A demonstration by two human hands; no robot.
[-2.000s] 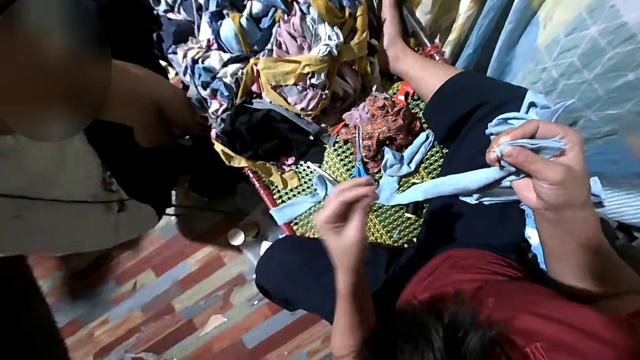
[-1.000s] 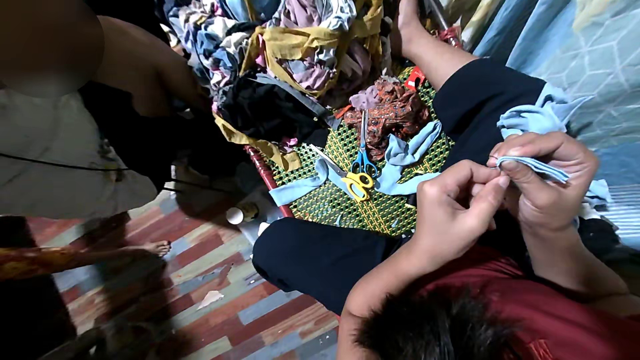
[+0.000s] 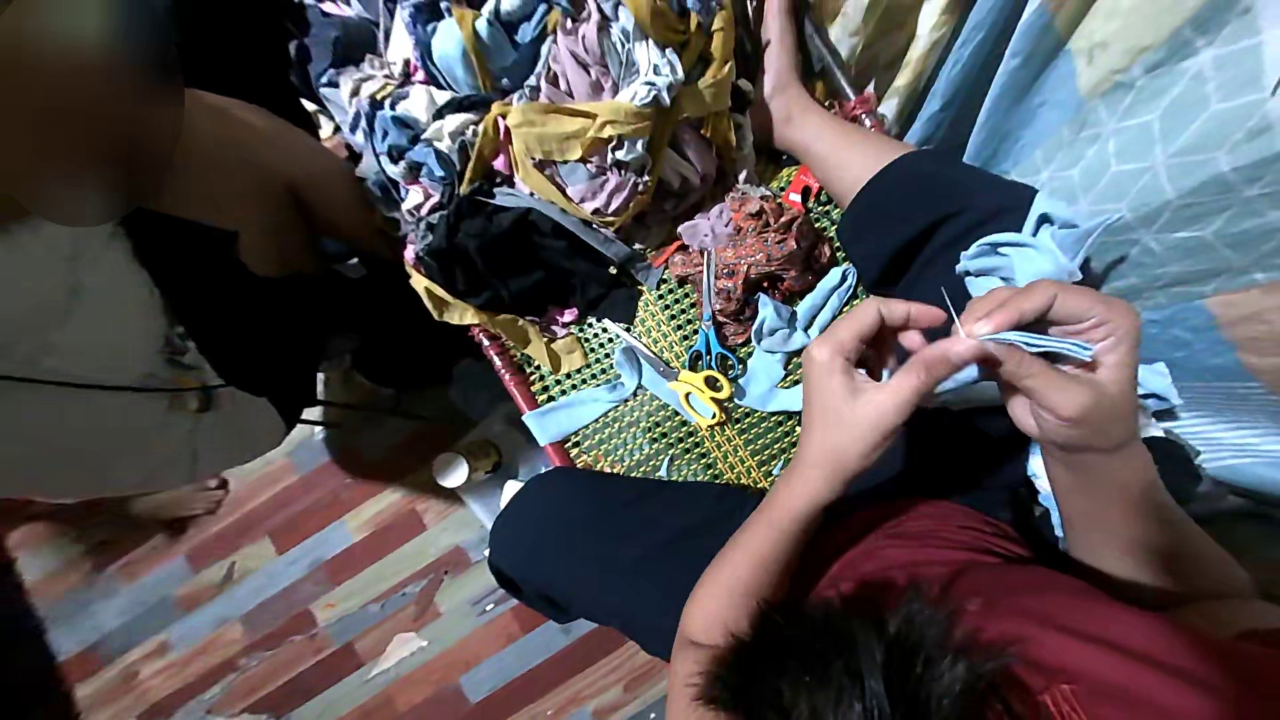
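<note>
My right hand (image 3: 1065, 365) pinches a folded light blue cloth strip (image 3: 1040, 346) above my lap. A thin needle (image 3: 952, 312) sticks up at the strip's inner end, between both hands. My left hand (image 3: 870, 375) meets that end with its thumb, its index finger raised; what its other fingers grip is partly hidden. Yellow-handled scissors (image 3: 703, 397) and blue-handled scissors (image 3: 711, 358) lie on a green and yellow woven seat (image 3: 650, 450). Another light blue strip (image 3: 585, 408) runs beneath the yellow-handled pair. More blue cloth (image 3: 1030, 250) rests on my thigh.
A large heap of cloth scraps (image 3: 590, 140) stands beyond the seat, with black cloth (image 3: 530, 260) and a patterned reddish-brown bundle (image 3: 765, 250) nearer. Another person (image 3: 270, 190) is at left. A small container (image 3: 466, 464) stands by the seat. Patterned curtains (image 3: 1130, 130) hang at right.
My left hand has moved right, from above the scissors to my right hand. Both scissors now show fully. The needle is now visible between my hands.
</note>
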